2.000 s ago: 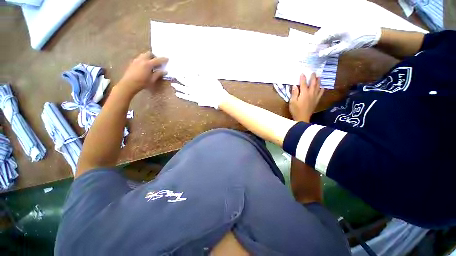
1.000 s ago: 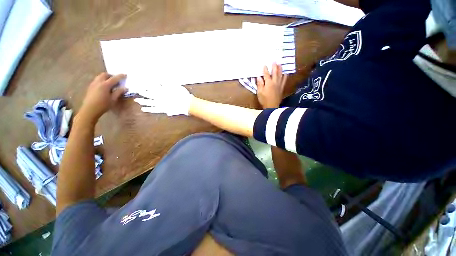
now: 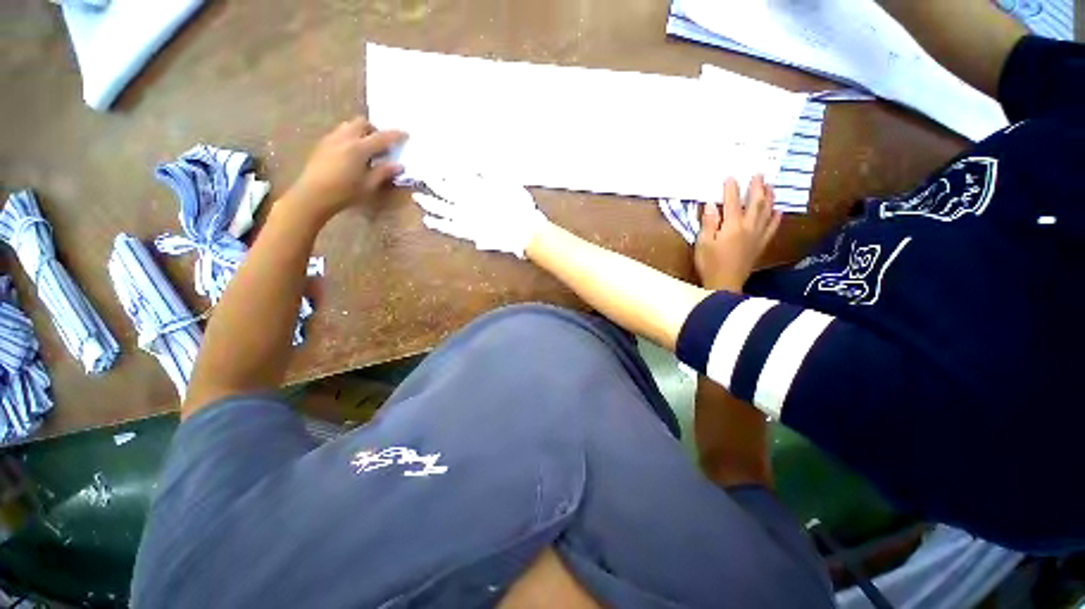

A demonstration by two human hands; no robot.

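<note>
A long white marker paper (image 3: 559, 125) lies across the table, with striped fabric layers (image 3: 797, 155) showing at its right end and along its lower edge. My left hand (image 3: 345, 169) is at the paper's lower left corner, fingers curled on the edge, pinching it. My right hand (image 3: 738, 226) rests at the lower right edge, fingers spread on top; its thumb is not clear. A coworker's white-gloved hand (image 3: 482, 212) lies flat at the lower edge beside my left hand. A small striped loop (image 3: 681, 217) sticks out left of my right hand.
Several tied striped bundles (image 3: 155, 309) lie on the brown table (image 3: 381, 274) at left. Folded pale pieces (image 3: 119, 42) are at top left. Another paper-topped striped stack (image 3: 851, 48) is at top right. The coworker in navy (image 3: 940, 321) leans in from the right, one forearm reaching past the top edge.
The coworker's other gloved hand has left the right end of the paper and moved up out of view. The view swung right and back. My hands stay at the paper's two ends.
</note>
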